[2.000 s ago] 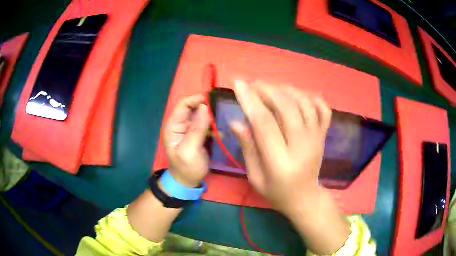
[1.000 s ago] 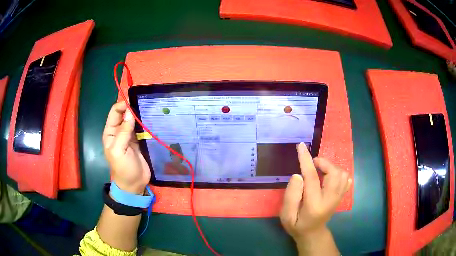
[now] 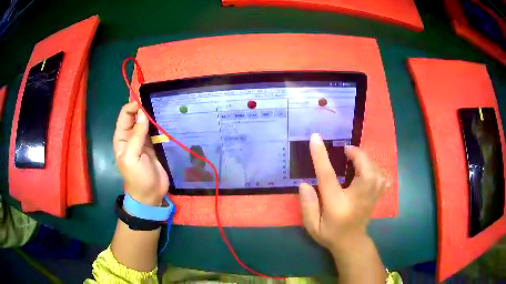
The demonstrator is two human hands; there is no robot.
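A lit tablet point(image 3: 249, 133) lies over an orange-red foam pad point(image 3: 255, 52), its screen showing pale panels, green and red dots and small picture windows. My left hand point(image 3: 138, 161) holds the tablet's left short edge, beside a yellow tab point(image 3: 160, 139). A red cord point(image 3: 217, 194) loops above my left fingers, crosses the screen and runs down past the front edge. My right hand point(image 3: 347, 199) is over the lower right of the screen, index finger extended near the dark window; whether it touches is unclear. A light blue strap point(image 3: 147, 209) and a black band are on my left wrist.
A dark tablet point(image 3: 40, 111) lies on stacked foam pads point(image 3: 76, 144) at the left. Another dark tablet point(image 3: 482, 172) lies on a pad point(image 3: 430, 100) at the right. More pads show along the top point(image 3: 333, 8) and top right. All rest on the green surface point(image 3: 105, 111).
My right index finger has moved up and left on the screen. The tablet and its pad appear slightly higher in view. My left hand still holds the tablet's left edge.
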